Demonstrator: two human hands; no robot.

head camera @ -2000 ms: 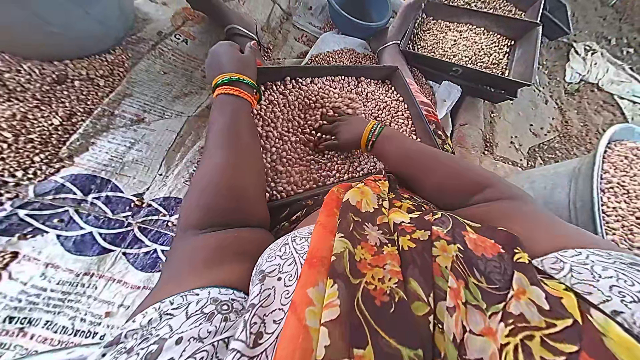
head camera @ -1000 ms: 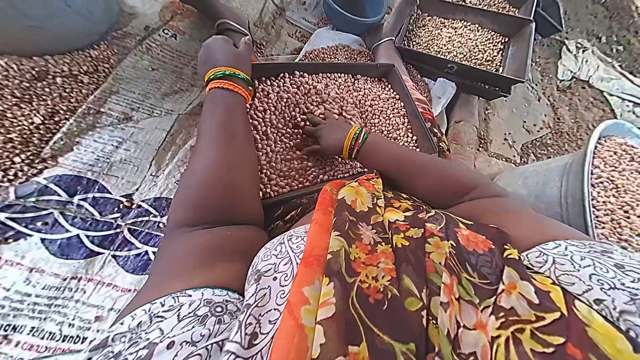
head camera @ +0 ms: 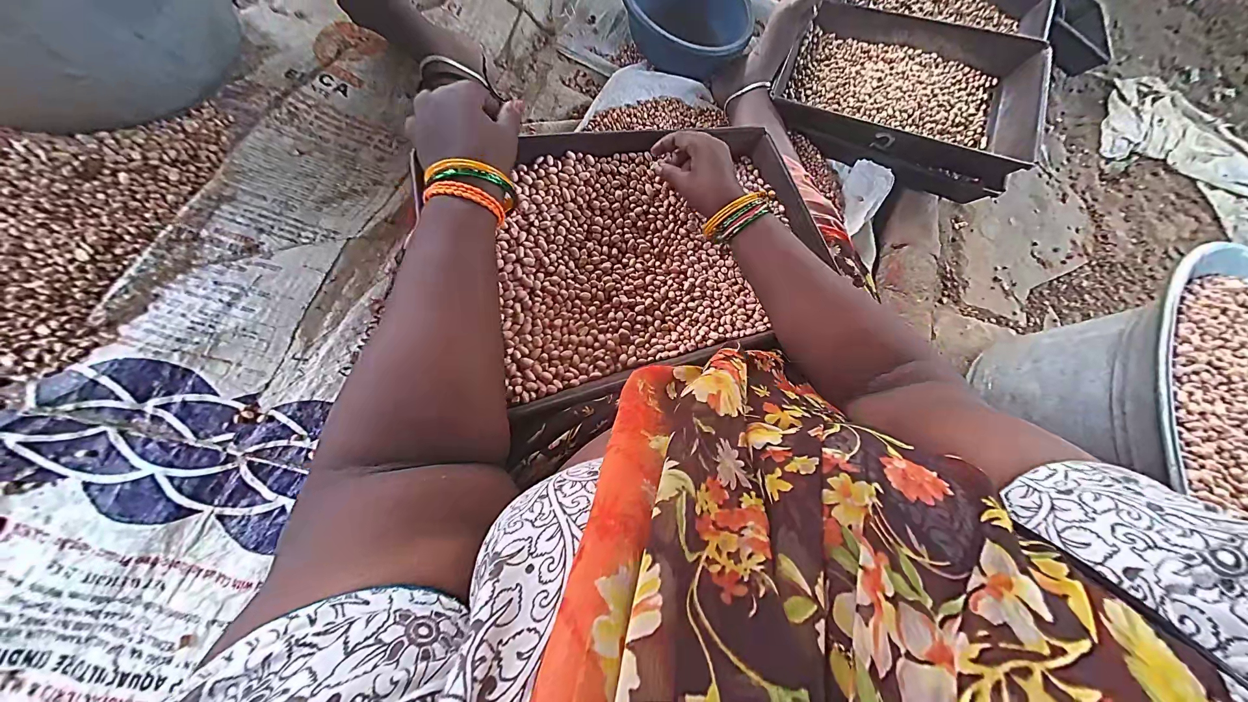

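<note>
A dark metal tray (head camera: 780, 185) rests at my lap, filled with reddish-brown nuts or beans (head camera: 604, 283). At the tray's far left corner is my left hand (head camera: 463, 127), its fingers curled on the rim. My right hand (head camera: 697, 171) is over the far right part of the nuts, its fingers bent near the far rim; whether a nut is between the fingertips cannot be told. Both wrists wear yellow, green and orange bangles.
A heap of darker nuts (head camera: 88, 234) lies on printed sacks (head camera: 273, 224) at left, beside a large grey tub (head camera: 117, 58). Ahead stand a blue bucket (head camera: 687, 39) and more metal trays (head camera: 1024, 107) of nuts. A metal bucket (head camera: 1063, 390) of nuts is at right.
My right hand has moved from the middle of the nuts to the far side of the tray. The left hand stays at the tray's far left corner.
</note>
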